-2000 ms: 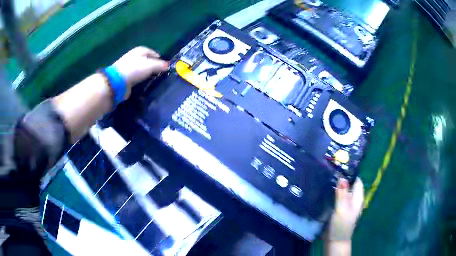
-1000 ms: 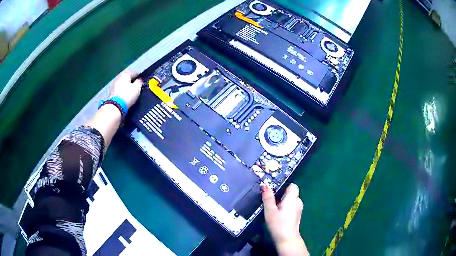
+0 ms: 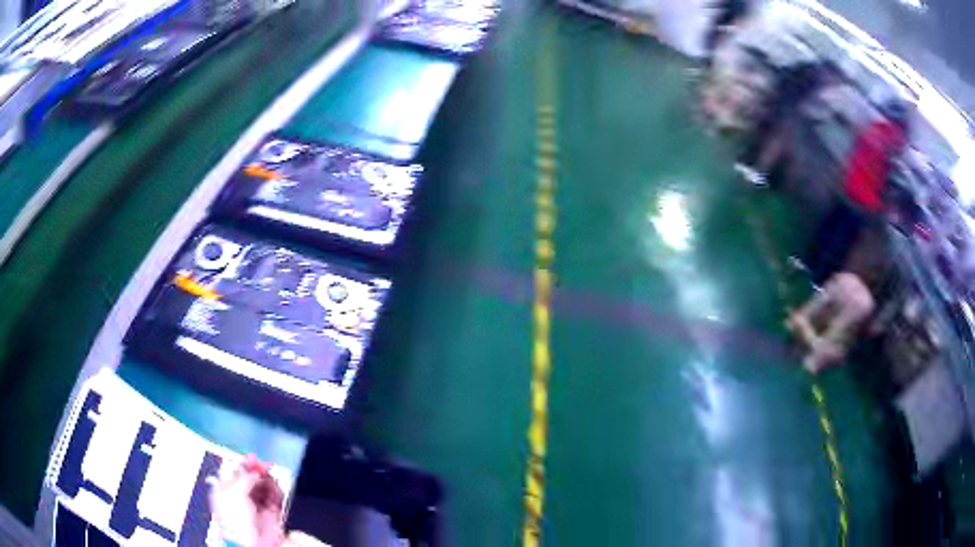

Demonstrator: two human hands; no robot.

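Note:
The near open laptop point(image 3: 273, 315) lies on the bench in a black surround, with its orange flex cable point(image 3: 198, 286) at its upper left. No hand touches it. Below it, a white sheet with black branched shapes point(image 3: 96, 454) lies at the bottom left. A blurred hand point(image 3: 251, 502) is over the right end of this sheet, partly cut off by the bottom edge. Whether it is my left or right hand, and whether it holds the sheet, cannot be told.
A second open laptop point(image 3: 331, 190) lies just beyond, and another point(image 3: 444, 24) is farther up the line. A black object point(image 3: 374, 491) is beside the bench at the bottom. Green floor with a yellow-black line point(image 3: 540, 353) runs on the right. People are blurred at the far right.
Both hands have let go of the laptop, which now lies close to the second one. My view has swung right, and a hand is now at the white sheet.

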